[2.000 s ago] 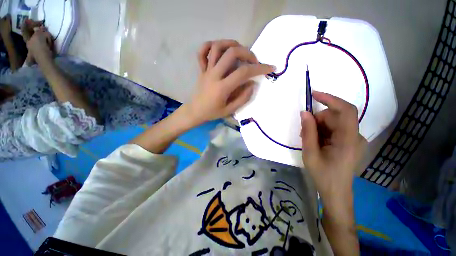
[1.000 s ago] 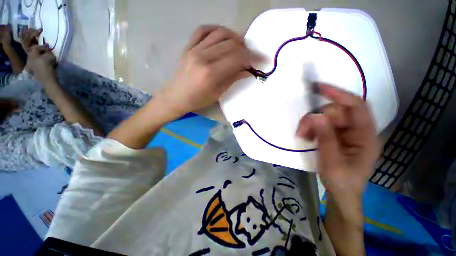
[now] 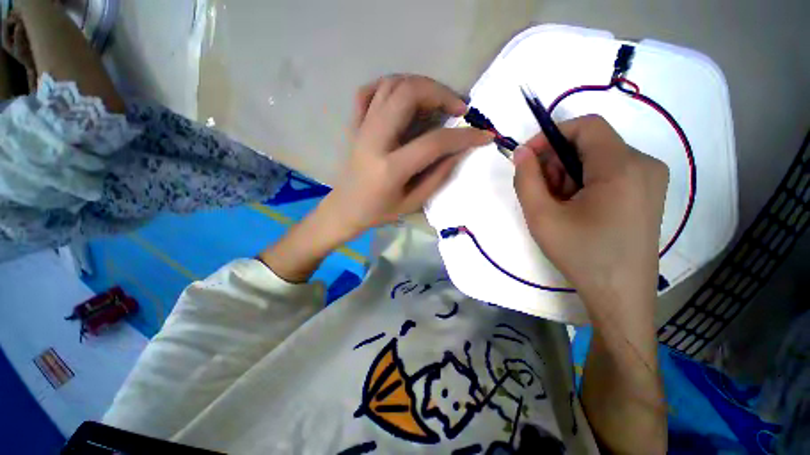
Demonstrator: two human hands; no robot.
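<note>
The white panel [image 3: 497, 200] lies in front of me. A red-and-black wire harness [image 3: 693, 169] curves around it, with a black connector [image 3: 624, 59] at the top edge and a small one [image 3: 451, 232] at the lower left. My left hand [image 3: 395, 155] pinches the wires by a black connector [image 3: 478, 117] at the panel's upper left edge. My right hand [image 3: 595, 191] holds dark pointed tweezers [image 3: 554, 135], tips up and left, and its thumb and finger are close to the same wires. Whether they touch them is unclear.
A black grid strip [image 3: 764, 240] runs along the bench [image 3: 337, 44] at the right. At the left is another person's arm in a lace sleeve [image 3: 62, 147]. A small red object [image 3: 105, 311] lies on a white surface at the lower left.
My right hand has moved up and left to the wires by my left hand, its tweezers now tilted left. A black connector shows at my left fingertips. The panel appears further right in view.
</note>
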